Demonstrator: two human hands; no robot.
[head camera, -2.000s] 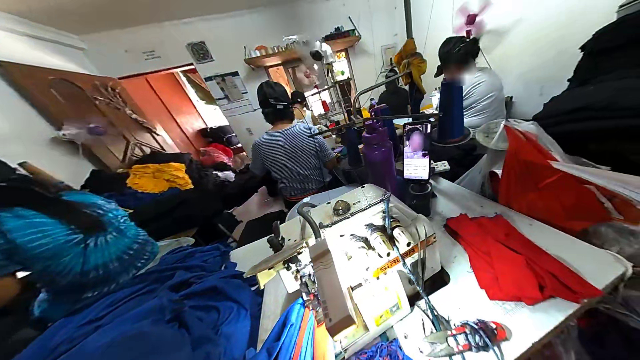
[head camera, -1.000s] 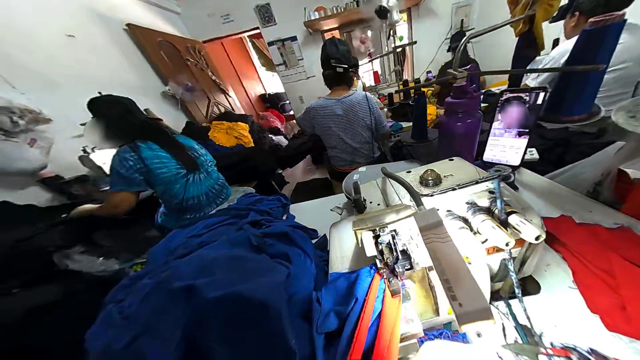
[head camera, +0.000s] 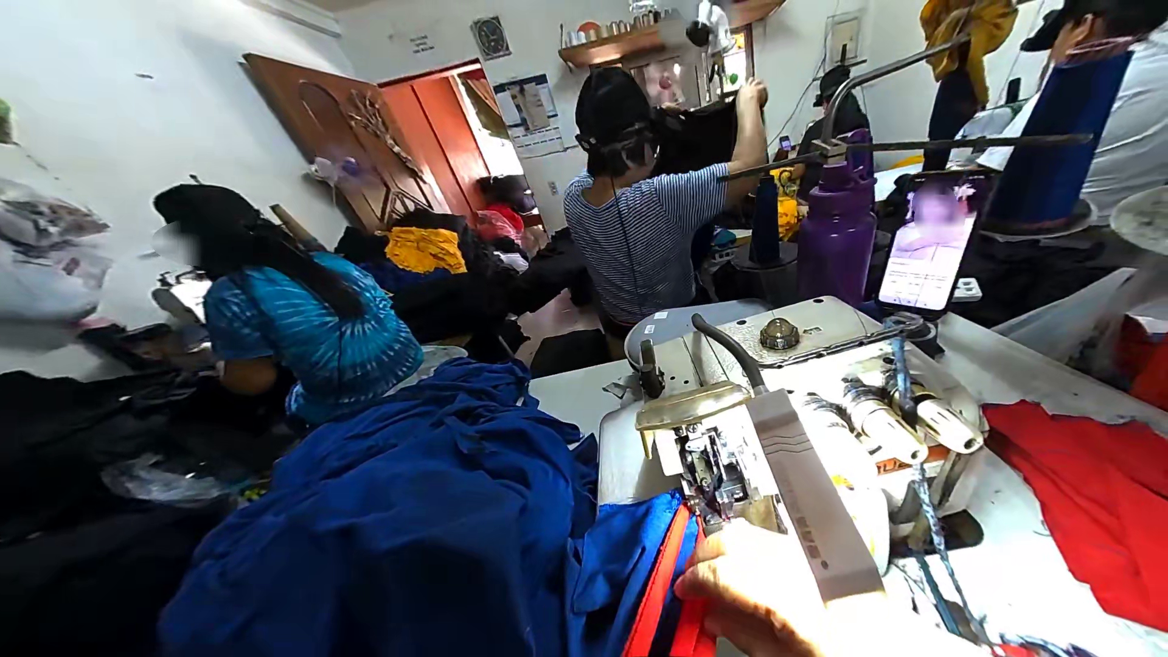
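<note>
My right hand reaches in from the lower right, its fingers on blue fabric with red strips just in front of the presser foot of a white overlock sewing machine. The fingertips look closed on the red strip's edge. The cloth runs up to the needle area. A large heap of blue fabric lies to the left of the machine. My left hand is not in view. Red fabric lies on the table to the right.
Behind the machine stand a purple bottle, a lit phone and a large blue thread cone. A metal thread stand arm crosses above. One person sits at left, another ahead, others farther back.
My right hand has come into view at the cloth by the presser foot. The person ahead has raised an arm with dark cloth. The view has swung left since the oldest frame.
</note>
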